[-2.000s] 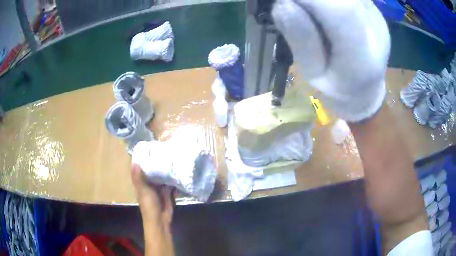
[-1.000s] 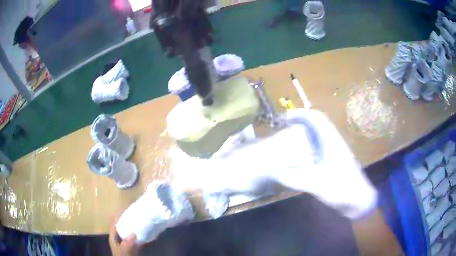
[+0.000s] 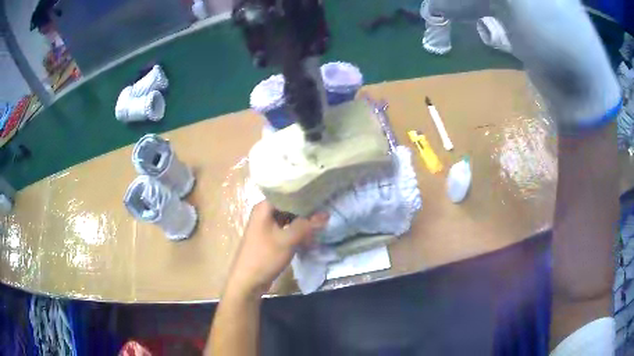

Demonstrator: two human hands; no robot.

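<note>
A grey-white fabric-covered tubular piece (image 3: 368, 208) lies under a cream-yellow pressing block (image 3: 320, 156), on a lower pad. The dark clamp (image 3: 306, 90) reaches down onto the block's top. My bare left hand (image 3: 281, 240) grips the left end of the fabric piece; some fingertips are hidden beside the block. My right hand (image 3: 566, 62), in a white blue-edged glove, is raised at the upper right, blurred and partly cut off by the top edge; whether it holds anything cannot be told.
Two tubular pieces (image 3: 163, 201) stand at the left. Two fabric-topped cylinders (image 3: 340, 83) stand behind the block. A yellow knife (image 3: 425, 151), a marker pen (image 3: 439, 124), a white bottle (image 3: 459, 181) and a wrench (image 3: 384, 118) lie right of it. More pieces (image 3: 141, 101) lie on the green surface.
My left hand has moved right from the bench's front edge, and a fabric piece now lies under the block. My right hand has gone from in front of the block to the upper right.
</note>
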